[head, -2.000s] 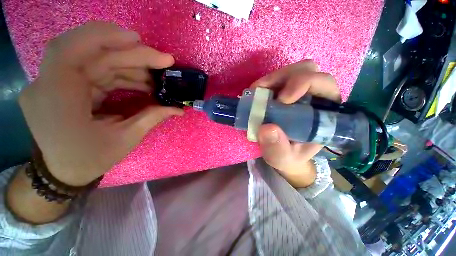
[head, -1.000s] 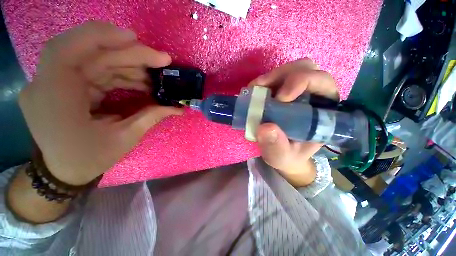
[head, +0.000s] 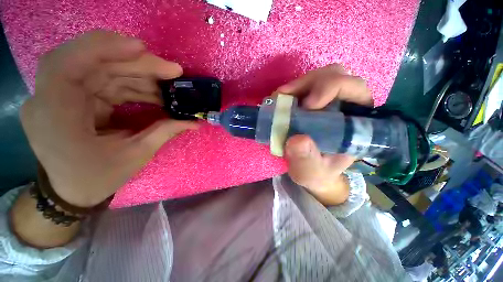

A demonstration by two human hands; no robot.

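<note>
My left hand (head: 99,110) pinches a small black device housing (head: 194,97) between thumb and fingers, above the pink mat. A small pale label shows at the housing's upper left. My right hand (head: 325,132) is wrapped around a thick grey-black electric screwdriver (head: 320,129) with a cream tape band (head: 282,125) and a green rear end. The screwdriver's yellowish bit (head: 201,116) points left and meets the housing's lower edge. Whether a screw is at the tip cannot be seen.
The pink foam mat (head: 231,171) lies under both hands on a dark green bench. A white sheet (head: 248,7) with dark specks lies at its far edge, pale crumbs nearby. Black equipment with a round dial (head: 458,104) stands at right. Blue bins (head: 449,206) show at lower right.
The housing and my left fingertips have shifted slightly left. The screwdriver's nose has moved slightly left with them. Both grips are unchanged.
</note>
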